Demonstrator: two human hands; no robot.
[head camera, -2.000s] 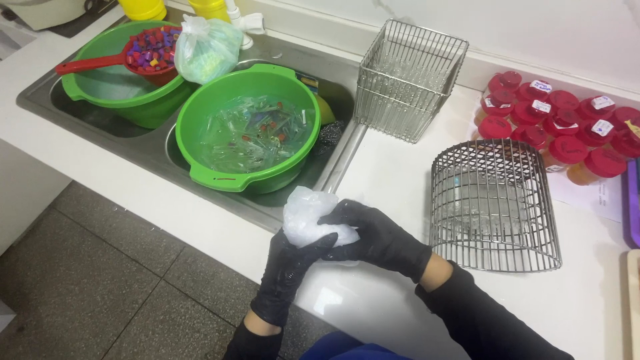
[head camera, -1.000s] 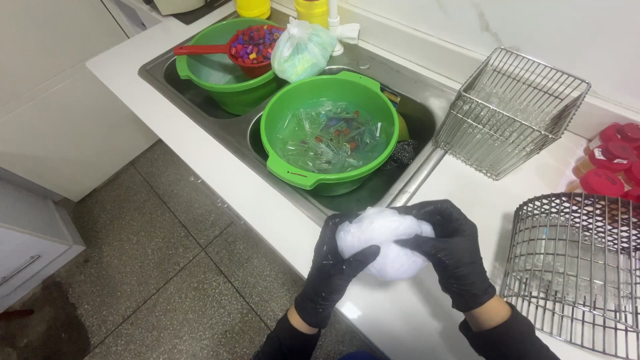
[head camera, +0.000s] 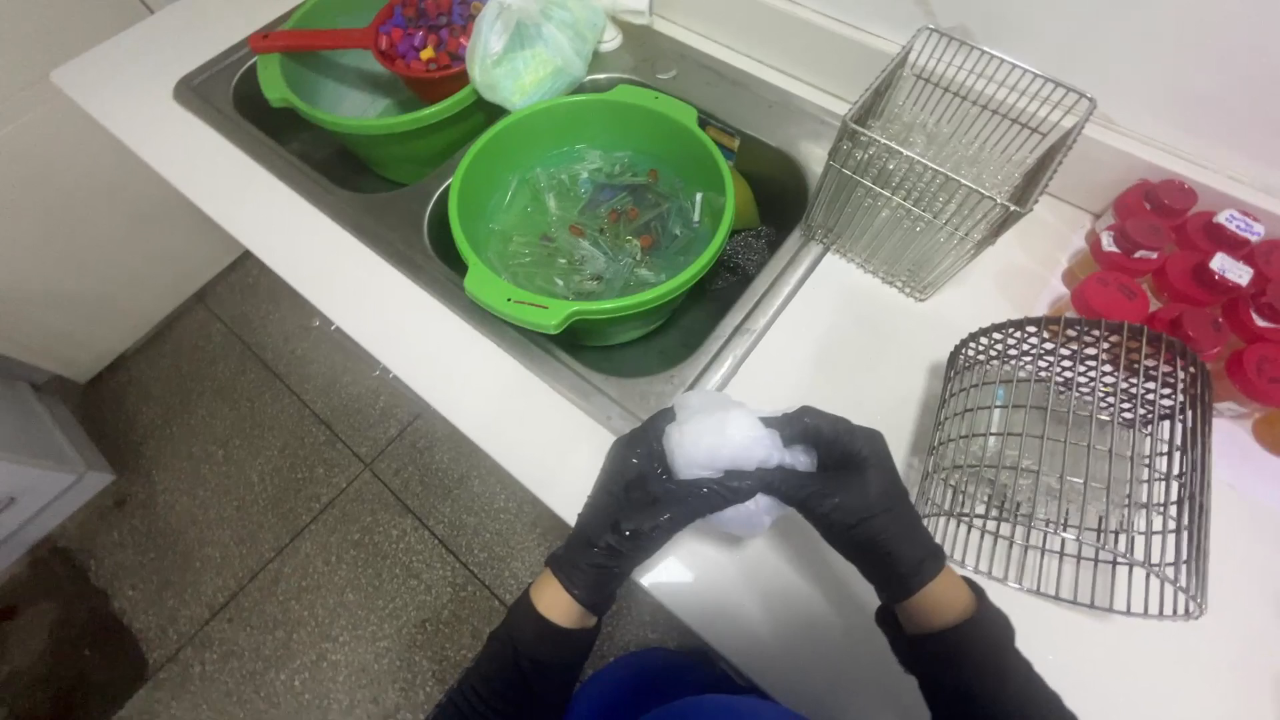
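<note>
My left hand and my right hand, both in black gloves, grip a crumpled white wad between them above the counter's front edge. Whether it is cloth, gauze or plastic I cannot tell. Beyond them, a green plastic basin in the sink holds liquid with many clear tubes and a few orange-red pieces. On the counter at the right, a square wire basket holds clear glass tubes. Nearer my right hand, a rounded wire basket lies with clear tubes inside.
A second green basin sits in the left sink bowl, bearing a red strainer of coloured caps. A tied plastic bag stands between the basins. Red-lidded jars crowd the right. A steel scourer lies in the sink.
Both hands keep hold of the white wad while their fingers shift around it; it looks more compressed than a second ago. The view has swung about.
</note>
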